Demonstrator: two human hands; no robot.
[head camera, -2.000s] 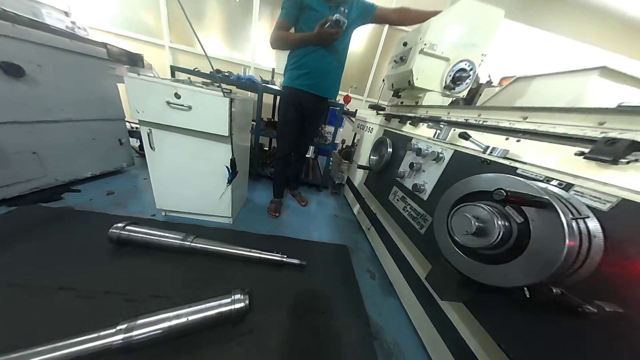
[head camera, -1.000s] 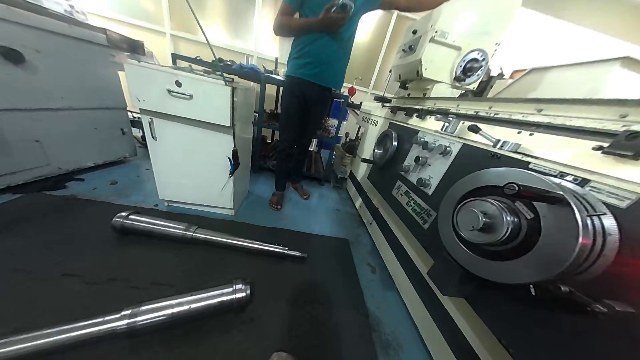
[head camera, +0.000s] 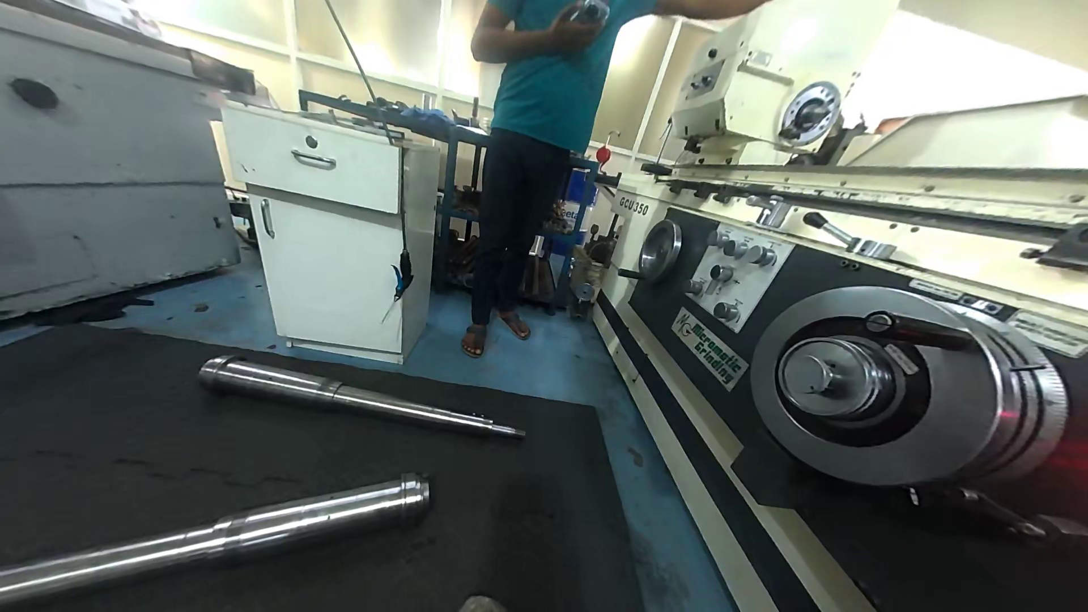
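Observation:
Neither my left hand nor my right hand shows in the head view. Two polished stepped steel shafts lie on a black rubber mat (head camera: 340, 450). The farther shaft (head camera: 357, 397) tapers to a thin end pointing right. The nearer shaft (head camera: 314, 516) runs out of view at the lower left, its collared end toward the middle. On the right stands a cylindrical grinding machine (head camera: 688, 374) with a large graduated handwheel (head camera: 875, 382), a smaller handwheel (head camera: 660, 251) and a panel of knobs (head camera: 735, 268).
Another person (head camera: 544, 110) stands beside the grinder, holding a small clear object, one arm stretched toward the machine. A white cabinet (head camera: 331, 246) stands behind the mat, a blue metal rack (head camera: 446, 195) behind it. A grey machine housing (head camera: 102, 161) fills the left.
A small rounded thing, too little seen to name, has come into view at the bottom edge since the earliest frame. The shafts have not moved on the mat.

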